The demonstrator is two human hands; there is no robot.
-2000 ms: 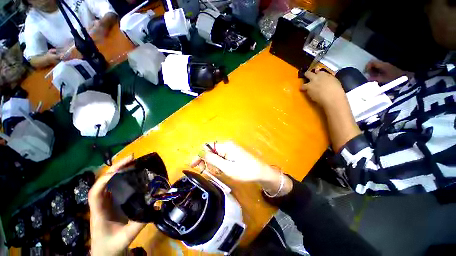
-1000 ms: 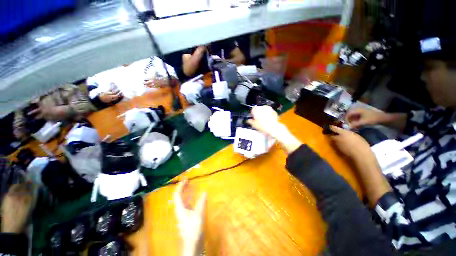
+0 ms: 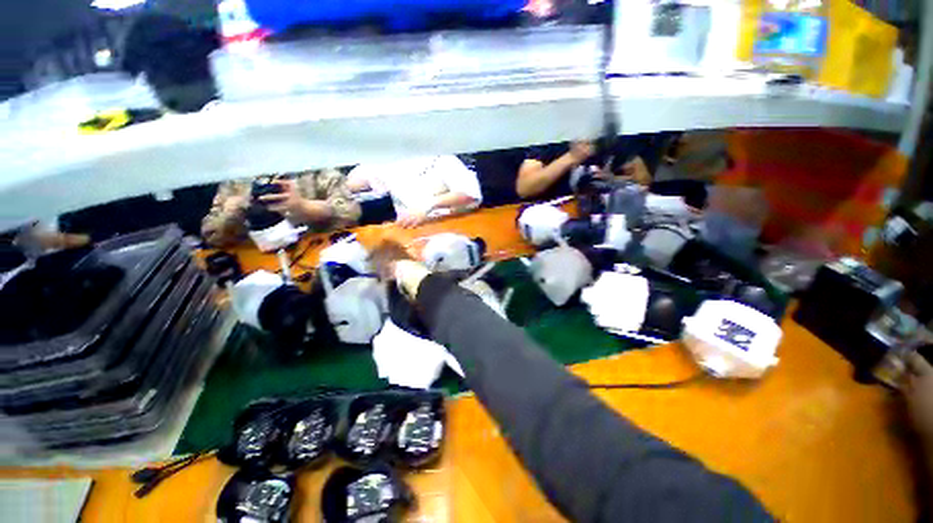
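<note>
My right hand (image 3: 394, 264) is small and blurred, at the end of a dark sleeve that crosses from the lower right. It is over the group of cameras on the green mat, just above a white camera body with a black head (image 3: 407, 355). Its fingers are not clear, and I cannot tell whether they touch or grip anything. My left hand is not in view. A white camera base with a dark printed mark (image 3: 731, 335) lies on the orange bench to the right, a black cable beside it.
A clear tray of black camera front modules (image 3: 368, 427) is in front. A tall stack of black trays (image 3: 113, 347) stands left. More white cameras (image 3: 561, 274) cover the green mat (image 3: 522, 352). A black box device (image 3: 849, 312) and a person's hand are right. People sit opposite below a pale shelf (image 3: 409, 133).
The view has swung left and up. My right hand has left the camera at the right and moved to the left group. My left hand, seen before, is out of the picture.
</note>
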